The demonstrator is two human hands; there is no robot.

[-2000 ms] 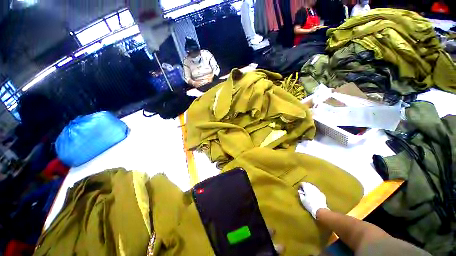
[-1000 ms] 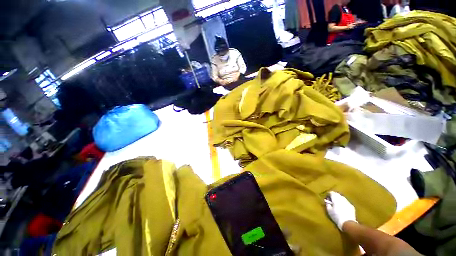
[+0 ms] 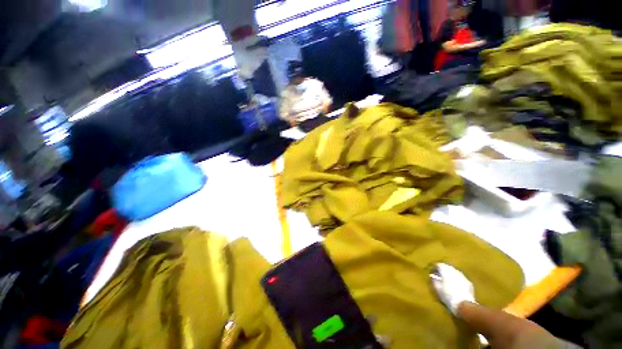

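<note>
An olive-mustard garment piece (image 3: 409, 255) lies spread over the near table edge. My right hand (image 3: 453, 290), in a white glove, rests on its right part from the lower right. A small greyish glint shows at the fingertips; blur hides whether they hold anything. A dark smartphone (image 3: 317, 296) with a green patch on its screen stands tilted in front of the cloth at bottom centre. Small pale spots show at its lower right edge, perhaps fingertips of my left hand, otherwise hidden. More olive cloth (image 3: 157, 286) lies in folds at the left, with a pale yellow strip.
A heap of olive garments (image 3: 372, 160) lies beyond the piece. A white basket (image 3: 501, 194) with papers stands at its right, near dark green jackets (image 3: 586, 252). A blue bag (image 3: 158, 185) sits far left. A seated person (image 3: 305, 99) is behind the table, and another in red stands farther back.
The view first swings right, then slightly back left, and is now blurred. My right hand stays on the right part of the cloth, with little visible movement there.
</note>
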